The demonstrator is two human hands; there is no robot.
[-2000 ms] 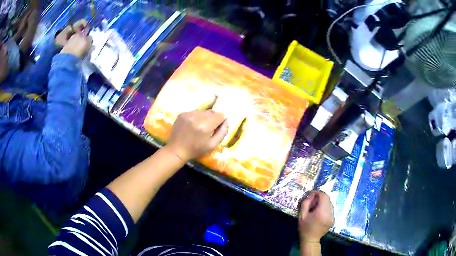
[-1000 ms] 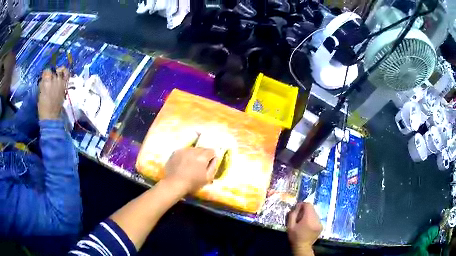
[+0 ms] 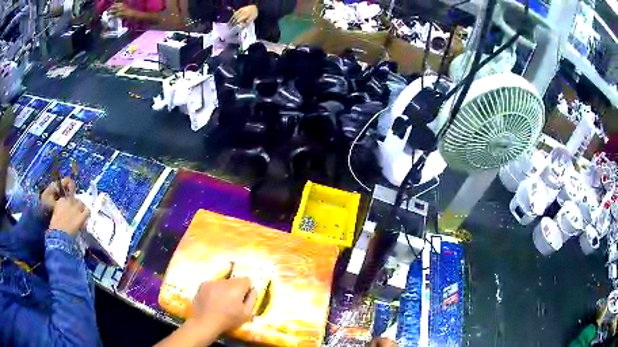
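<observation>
The orange padded work rest [image 3: 196, 247] with two curved slots lies on a purple sheet at the bench edge. My left hand [image 3: 222, 303] rests on the pad beside the slots, fingers curled, with no part seen in it. My right hand [image 3: 383, 342] is almost wholly cut off by the bottom edge. A yellow bin [image 3: 331, 211] with small silver screws stands behind the pad. A grey-white metal box, likely the screw feeder [image 3: 391, 274], stands right of the bin, partly behind a dark cylinder.
Black parts [image 3: 305, 101] are piled behind the bin. A fan [image 3: 495, 122] stands at the right, with white units [image 3: 555, 196] beyond. A neighbour's hands [image 3: 68, 207] work at a white part at left. Other people's hands [image 3: 244, 15] show at the back.
The view has tilted up, so the bench sits lower and more of the back shows. My left hand stays curled on the pad. My right hand has slipped mostly out of the picture.
</observation>
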